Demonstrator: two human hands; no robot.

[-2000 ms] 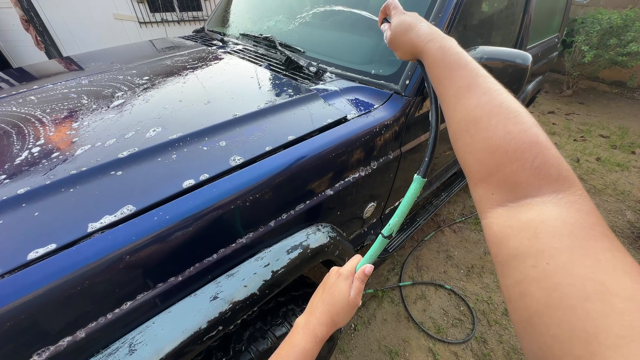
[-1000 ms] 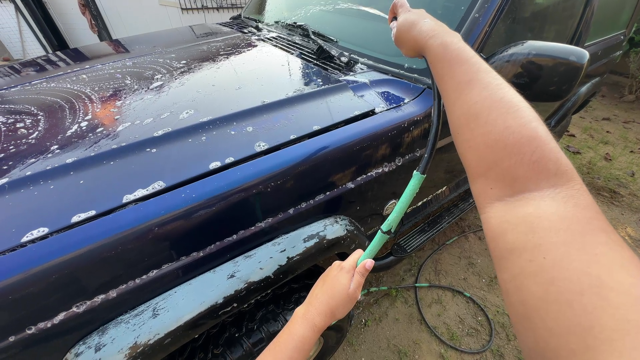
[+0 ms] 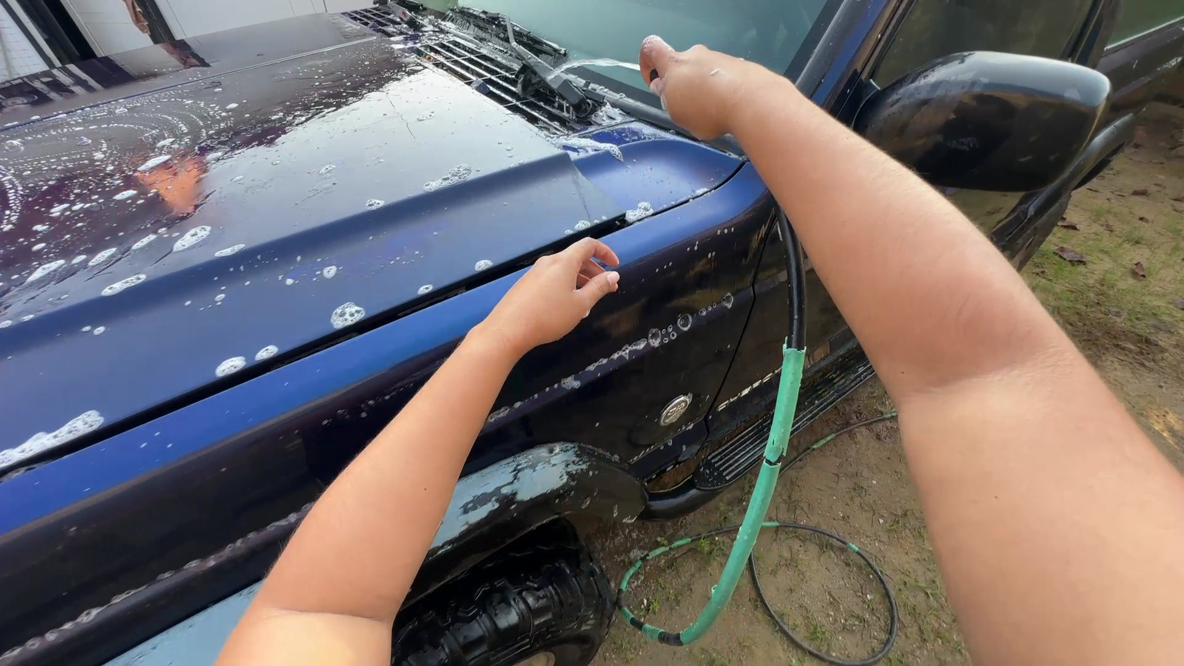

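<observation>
My right hand [image 3: 698,88] grips the end of a black garden hose [image 3: 794,277] near the base of the windshield [image 3: 647,32]. A stream of water runs from it toward the wiper arm [image 3: 546,79]. Below the hand the hose hangs beside the fender, with a green wrapped section [image 3: 782,416] curving down to the ground. My left hand [image 3: 555,291] holds nothing; its fingers are loosely curled and apart, over the top edge of the blue fender [image 3: 370,361]. Soap suds [image 3: 348,314] dot the wet hood [image 3: 305,231] of the vehicle.
The black side mirror [image 3: 985,120] juts out beyond my right forearm. Low down are the front tire [image 3: 509,601], the worn wheel-arch flare [image 3: 527,481] and the ribbed side step [image 3: 795,425]. More hose [image 3: 888,592] lies looped on the dirt ground [image 3: 832,518].
My left hand has let go of the green hose section and moved up to the fender. The hose now hangs from my right hand. Its water stream has shifted from the windshield glass to the wiper area.
</observation>
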